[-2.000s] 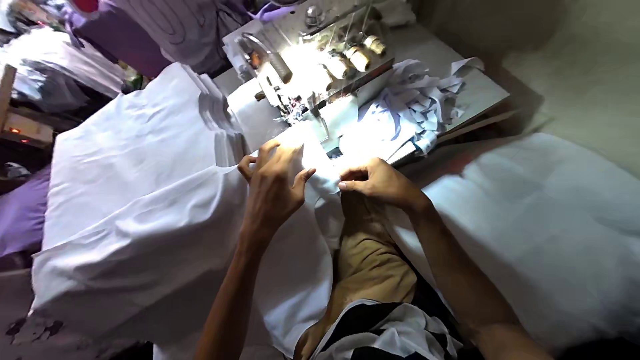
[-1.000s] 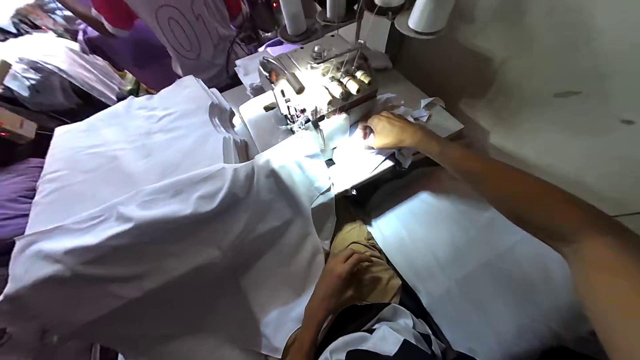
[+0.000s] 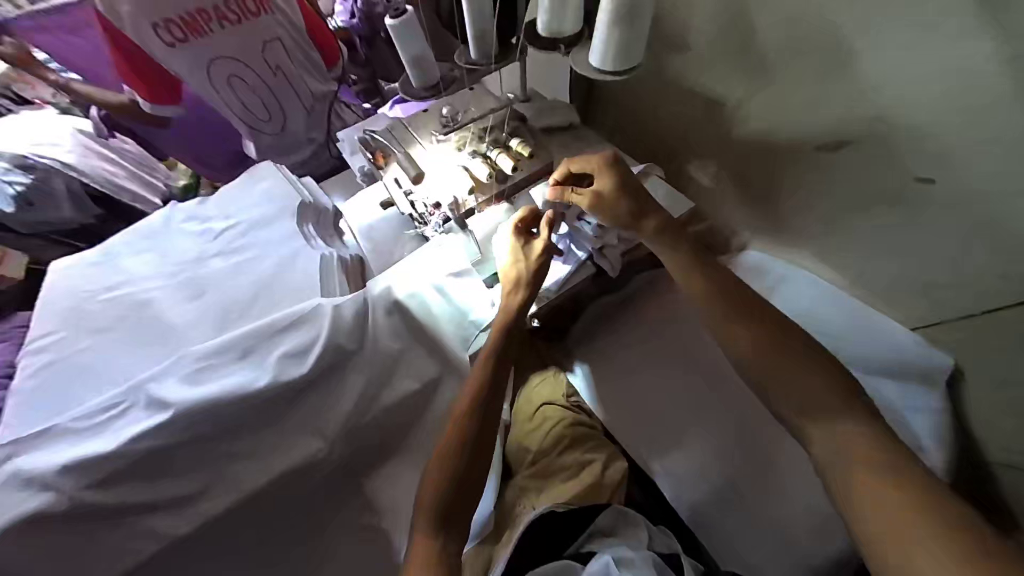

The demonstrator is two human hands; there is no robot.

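An overlock sewing machine (image 3: 456, 164) with a bright lamp stands at top centre. My right hand (image 3: 600, 192) pinches a small white fabric piece (image 3: 544, 194) just right of the machine. Close below it, my left hand (image 3: 524, 256) has thumb and forefinger together at the same piece; the bright glare hides exactly what they hold. A large white fabric (image 3: 304, 400) runs from the machine's needle area over the left side. Behind it lies a stack of white fabric panels (image 3: 184, 264). White fabric scraps (image 3: 604, 244) lie under my right hand.
Several white thread cones (image 3: 620, 36) stand on holders behind the machine. A co-worker in a white and red jersey (image 3: 248, 72) is at upper left, by purple fabric. More white fabric (image 3: 720, 384) hangs at right, beside my knee in tan trousers (image 3: 560, 432). Bare floor (image 3: 904, 216) shows at far right.
My left hand has risen from my lap to beside my right hand at the machine's right side. Two seconds ago both hands were on the fabric in front of the machine.
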